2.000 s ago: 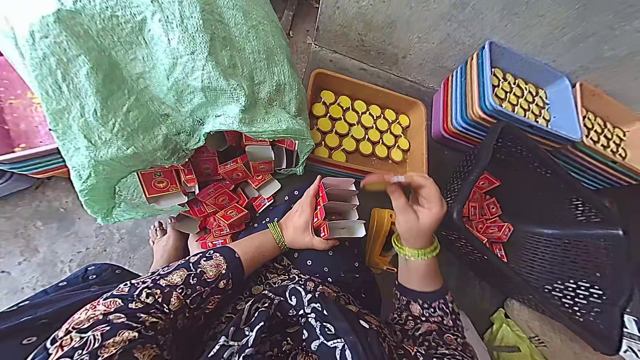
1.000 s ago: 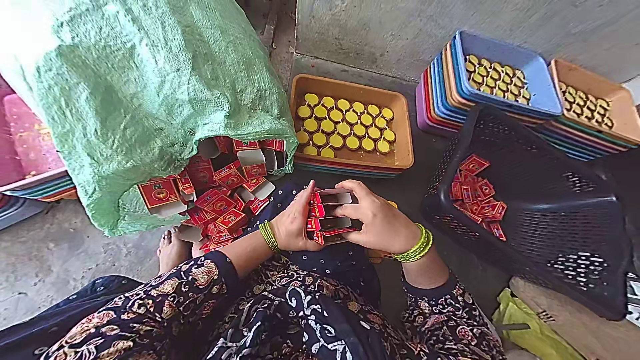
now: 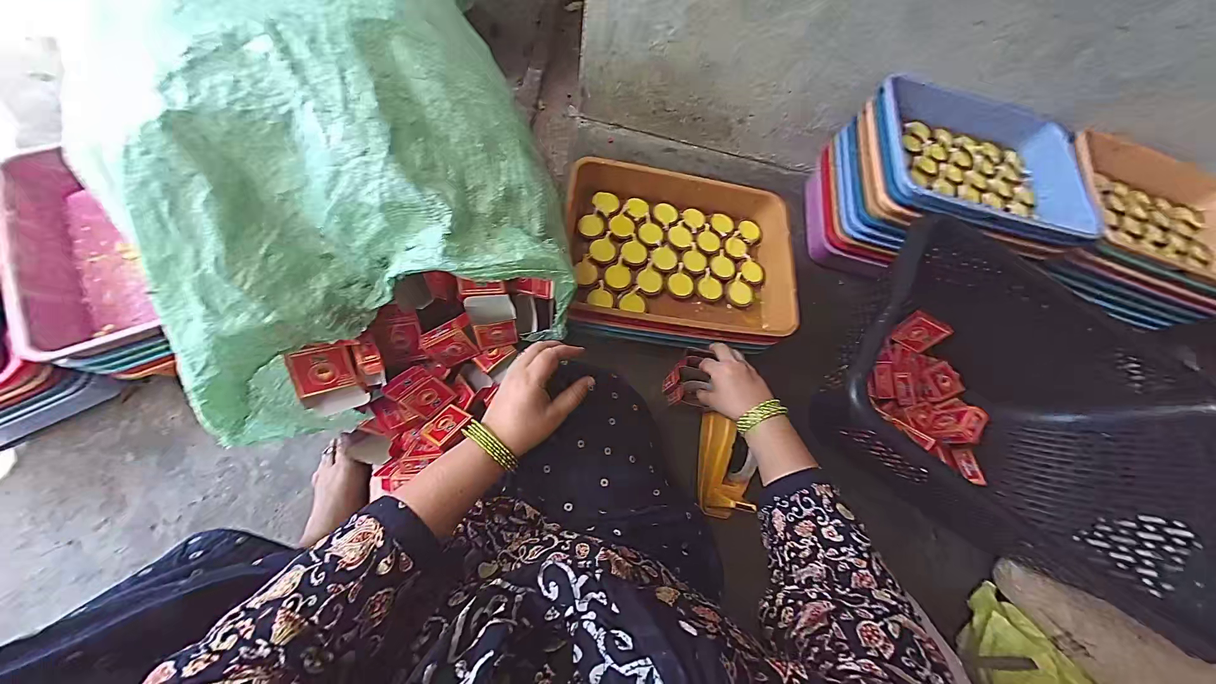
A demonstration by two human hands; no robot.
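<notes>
My right hand [image 3: 731,382] is closed around several small red cardboard boxes [image 3: 680,382], low in front of an orange plastic tray [image 3: 781,275]. My left hand [image 3: 534,399] has its fingers spread and holds nothing, beside the mouth of a green woven sack [image 3: 332,190]. Red cardboard boxes [image 3: 418,394], some with open white flaps, spill from that sack. Rows of yellow-topped round pieces [image 3: 665,258] stand in the orange tray. A yellow tool or holder [image 3: 717,465], its exact kind unclear, lies just below my right hand.
On the right, a black perforated plastic crate [image 3: 1054,446] holds red boxes [image 3: 926,389]. Behind it are stacked trays, a blue one [image 3: 1045,180] and an orange one [image 3: 1140,157] on top, with similar pieces. A pink tray [image 3: 38,275] is at far left; yellow-green plastic [image 3: 1012,636] lies lower right.
My hands have moved apart; a second ago they were together around the red boxes. The boxes are now with my right hand, lower right of the orange tray, and my left hand has let go.
</notes>
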